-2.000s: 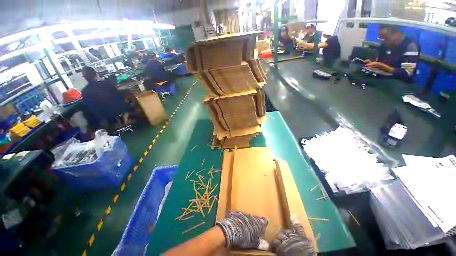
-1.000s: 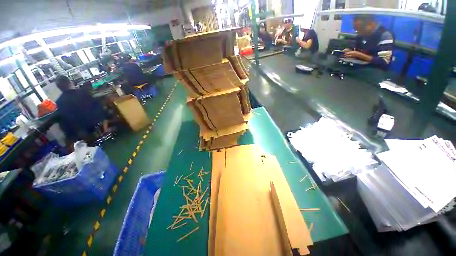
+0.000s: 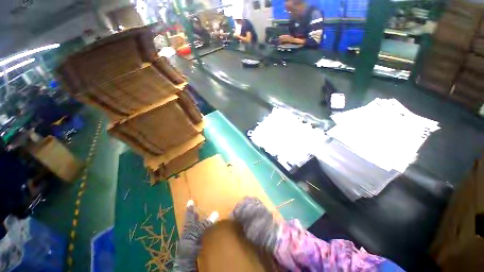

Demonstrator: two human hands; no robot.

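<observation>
A flat tan box blank [image 3: 212, 178] lies on the green mat in front of me. A nearer tan cardboard piece [image 3: 225, 247] stands between my hands, blurred and cut off by the bottom edge; its fold state cannot be told. My left hand [image 3: 195, 234], in a grey knit glove with pale fingertips, holds its left side. My right hand [image 3: 255, 219], in a grey glove below a pink patterned sleeve, holds its right side. Some of its fingers are hidden.
Leaning stack of blanks [image 3: 143, 101] at the table's far end. Thin cardboard scraps [image 3: 159, 239] at left. White parts [image 3: 289, 135] and printed sheets [image 3: 385, 133] at right. Stacked brown boxes [image 3: 456, 48] far right. Blue crate [image 3: 102, 249] lower left. A seated person [image 3: 301, 26] across the belt.
The view has turned right, so the stack and table appear farther left. Both hands, out of view one second ago, are back at the cardboard. More brown boxes show at right.
</observation>
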